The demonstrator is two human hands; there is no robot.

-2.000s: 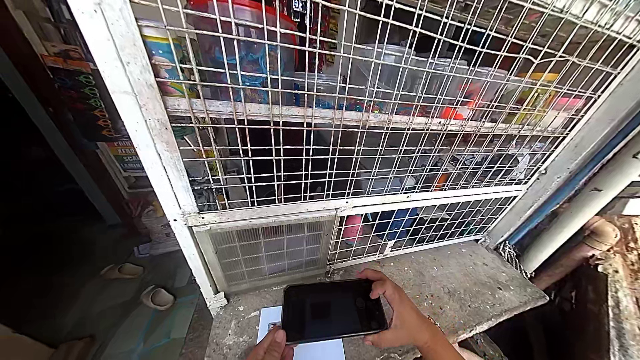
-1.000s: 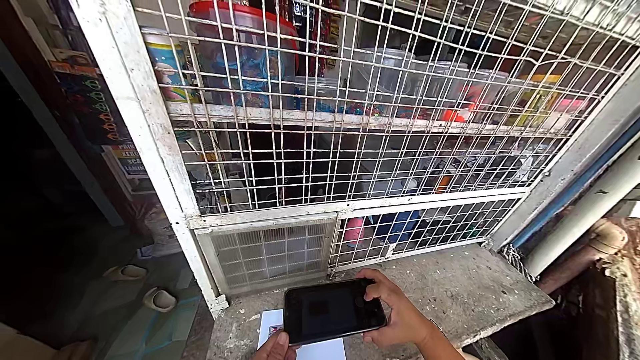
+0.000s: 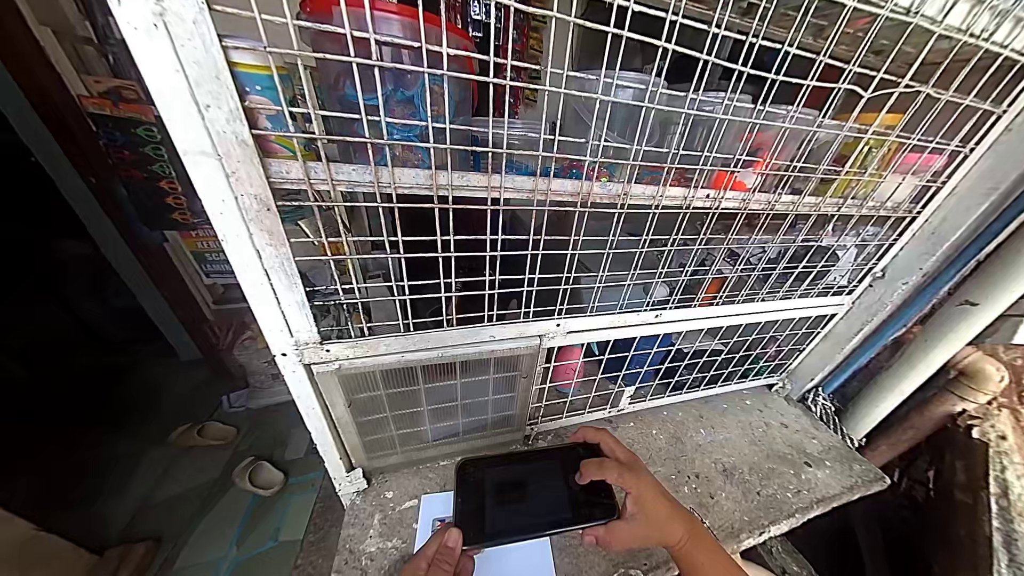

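Observation:
A black smartphone (image 3: 532,498) lies level between my two hands, its dark screen facing up. My left hand (image 3: 440,554) grips its lower left corner, the thumb on the edge. My right hand (image 3: 636,500) holds the right end, with a finger over the screen's right side and the thumb beneath the lower corner. Under the phone, a white sheet of paper (image 3: 516,560) with a small printed patch rests on a concrete ledge (image 3: 712,456). The phone hides much of the sheet.
A white wire-mesh grille (image 3: 496,328) stands behind the ledge, with plastic tubs (image 3: 392,88) on a shelf inside. A translucent panel (image 3: 436,400) fills its lower left. Slippers (image 3: 260,476) lie on the floor at left. Pipes (image 3: 944,312) run along the right.

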